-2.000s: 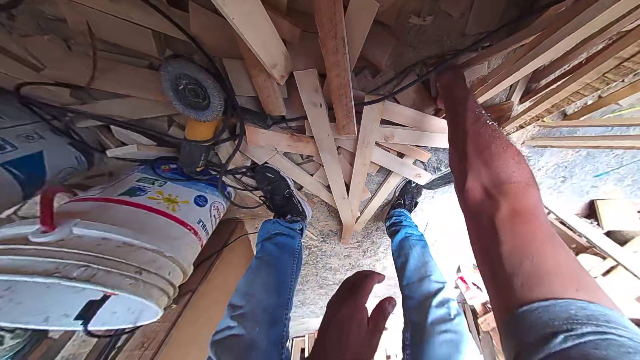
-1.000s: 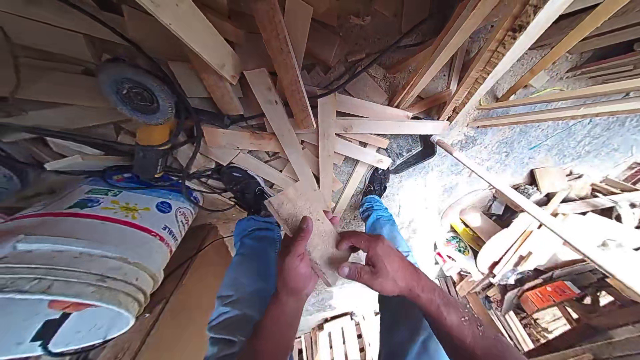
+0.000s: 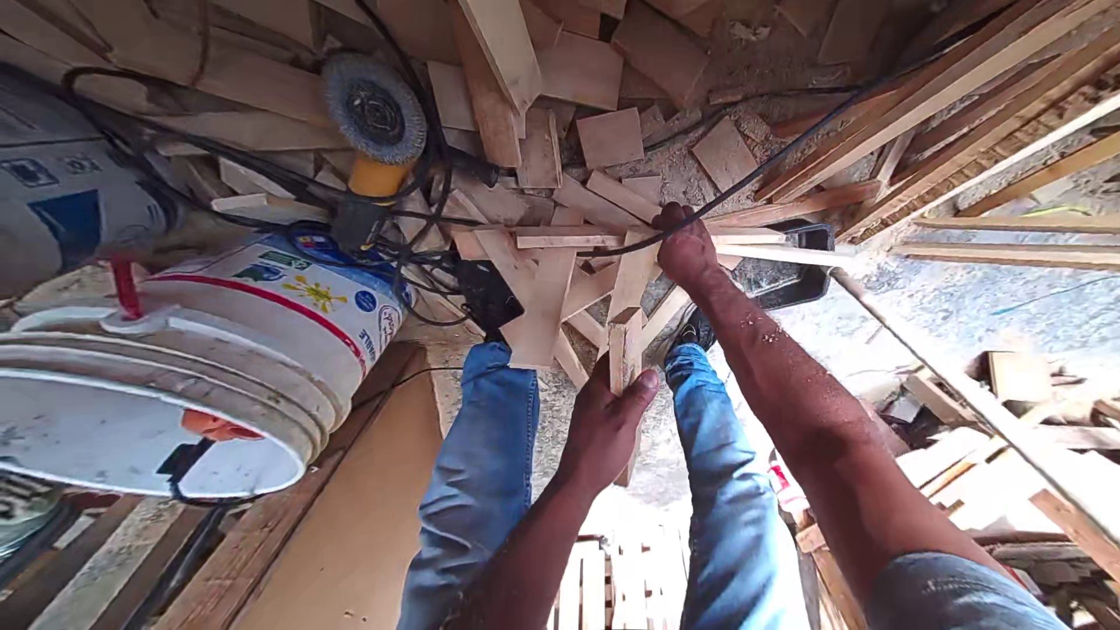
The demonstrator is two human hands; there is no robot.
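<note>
My left hand is closed around a short wooden block, held upright between my legs. Farther forward, my right hand reaches into the pile of wood offcuts, its fingers at the end of a light wood strip; whether it grips the strip is unclear. A black cable passes by that hand. Between the hands lie crossed wooden slats, and a wider flat board leans over my left shin.
An angle grinder with a wire wheel stands at the left, among tangled cables. Below it lies a white plastic bucket on its side. A black tray and a long pole are at the right, near stacked timber.
One second ago both hands held a flat board piece close to my body. Now the left hand holds a block, and the right hand has moved forward into the pile.
</note>
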